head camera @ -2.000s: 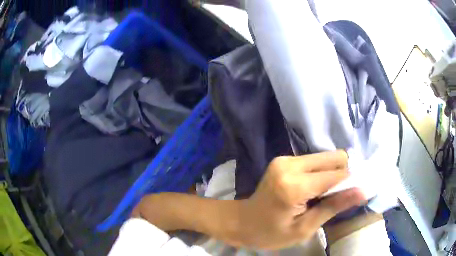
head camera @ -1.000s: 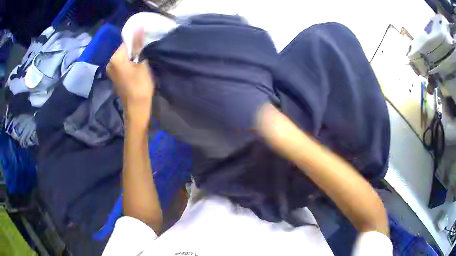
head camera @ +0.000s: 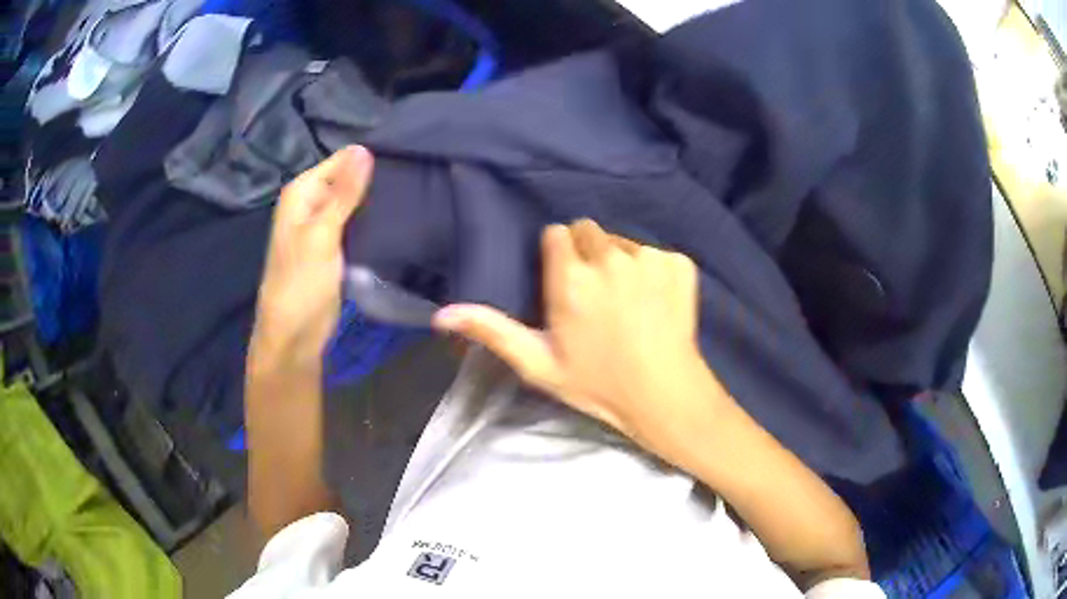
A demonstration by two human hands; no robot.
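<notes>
A large dark navy garment (head camera: pixel 749 211) lies across my lap and up over the table edge at the right. My left hand (head camera: pixel 310 257) holds the garment's left end, with the thumb and fingers at its edge. My right hand (head camera: pixel 614 316) grips the cloth at the middle, its thumb by the near edge. A blurred paler strip of the edge shows between my two hands. The fingers under the cloth are partly hidden.
Pale grey cut pieces (head camera: pixel 205 53) and grey cloth (head camera: pixel 252 146) lie heaped on dark cloth at the left. Yellow-green cloth (head camera: pixel 70 503) is at the lower left. A blue crate (head camera: pixel 936 503) is below the table (head camera: pixel 1012 316) at the right.
The pale grey lining seen earlier is now covered by navy cloth. My left hand has come down from the garment's top left end. My right hand has moved a little down along the cloth.
</notes>
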